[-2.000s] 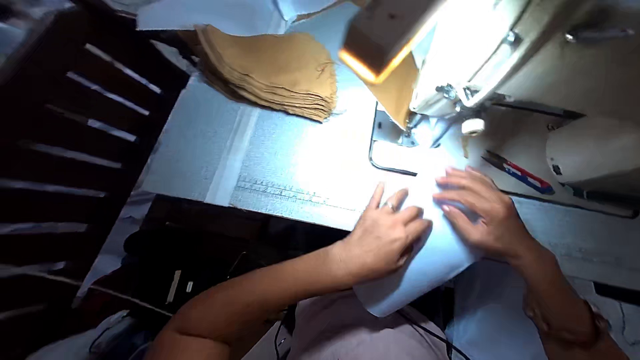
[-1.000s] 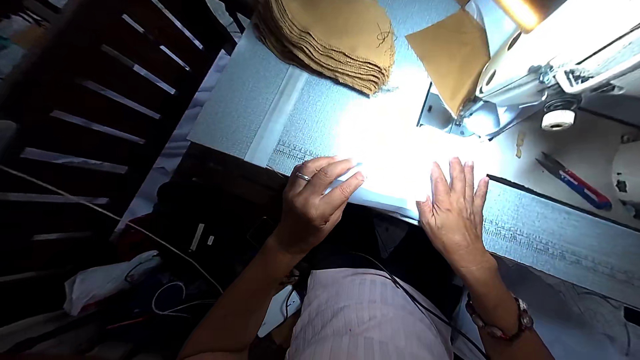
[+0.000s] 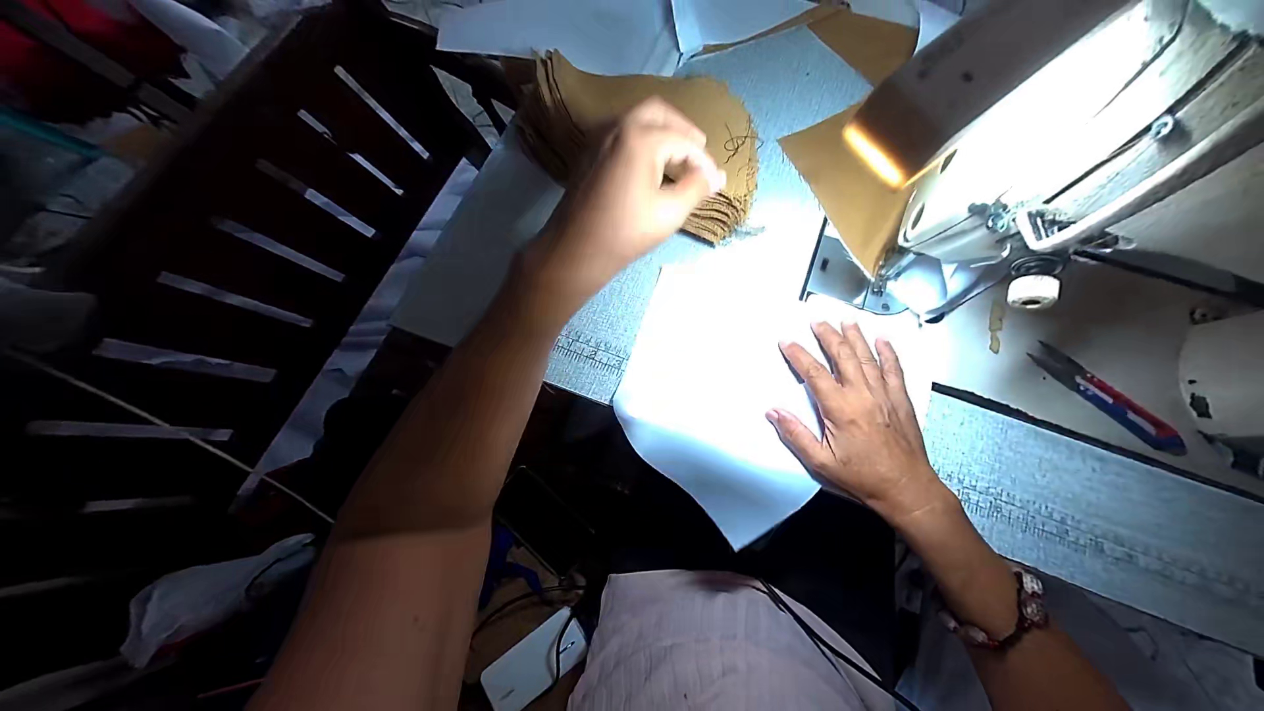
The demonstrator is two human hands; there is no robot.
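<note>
A white fabric piece (image 3: 731, 425) lies flat before the sewing machine (image 3: 978, 217), its lower corner hanging over the table's front edge. My right hand (image 3: 859, 415) rests on it, palm down with fingers spread, just below the presser foot. Raised over the stack of tan fabric pieces (image 3: 681, 94) is my left hand (image 3: 657, 178), its fingers curled toward the thumb; whether something thin is between them cannot be told. Loose dark threads (image 3: 741, 143) lie on the stack. A separate tan piece (image 3: 849, 188) sits beside the needle area. Strong lamp glare washes out part of the white fabric.
Thread snips (image 3: 1106, 395) with red and blue handles lie on the machine bed at the right. A ruler scale (image 3: 592, 351) runs along the table front. A dark slatted wooden piece (image 3: 247, 247) stands at the left. White sheets (image 3: 583, 35) lie at the back.
My left hand has left the white fabric at the table's front edge and moved up over the tan stack. The white fabric is more spread out. My right hand stays on it.
</note>
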